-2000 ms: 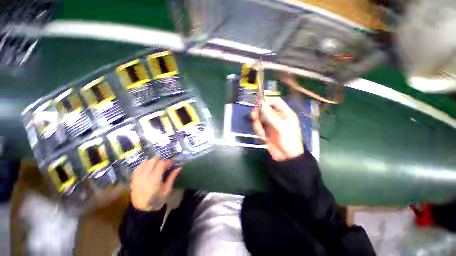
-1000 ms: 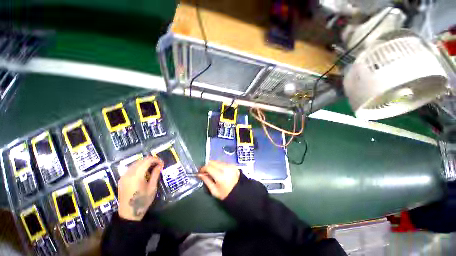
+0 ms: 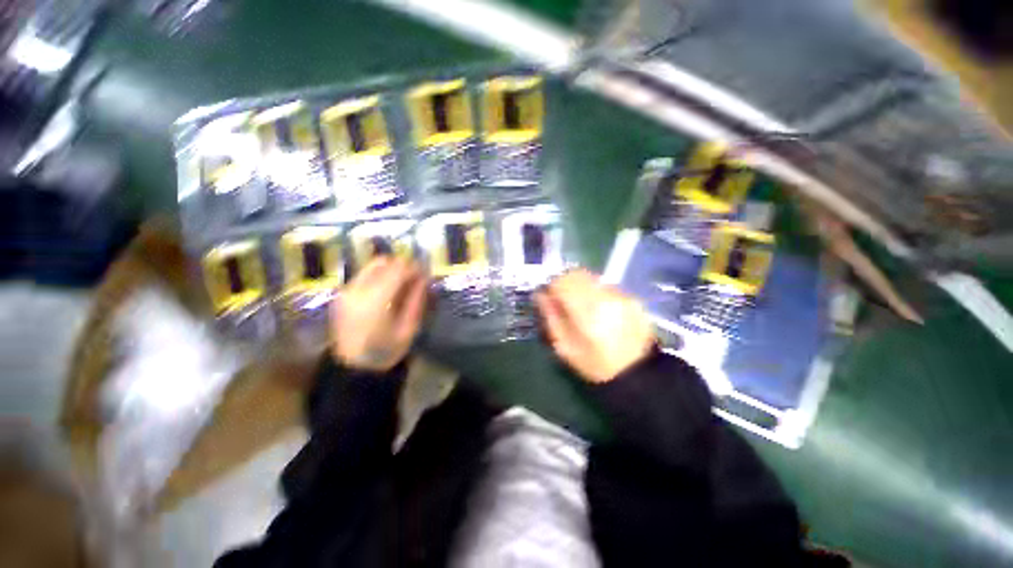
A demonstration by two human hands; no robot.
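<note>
The picture is blurred. A clear blister tray (image 3: 405, 213) holds several keypad phones in two rows. Most phones, such as a top-row phone (image 3: 355, 131), show a yellow frame round a dark screen. The phone at the right end of the lower row (image 3: 534, 242) shows no yellow. My left hand (image 3: 380, 311) is over the lower part of the middle lower-row phone, fingers bent. My right hand (image 3: 600, 324) is at the tray's right end, fingertips beside the phone without yellow. Whether either hand holds anything is blurred; no tweezers can be made out.
Right of the tray, two yellow-framed phones (image 3: 738, 260) lie on blue plates (image 3: 778, 333) with pale edges. A cable (image 3: 872, 266) and the grey tester (image 3: 766, 72) are behind them. An open cardboard box with clear plastic (image 3: 167, 366) is at lower left.
The view has shifted and blurred. My left hand has moved from the right-end lower phone to the middle lower one. The right-end phone's yellow frame no longer shows. My right hand stays near that end.
</note>
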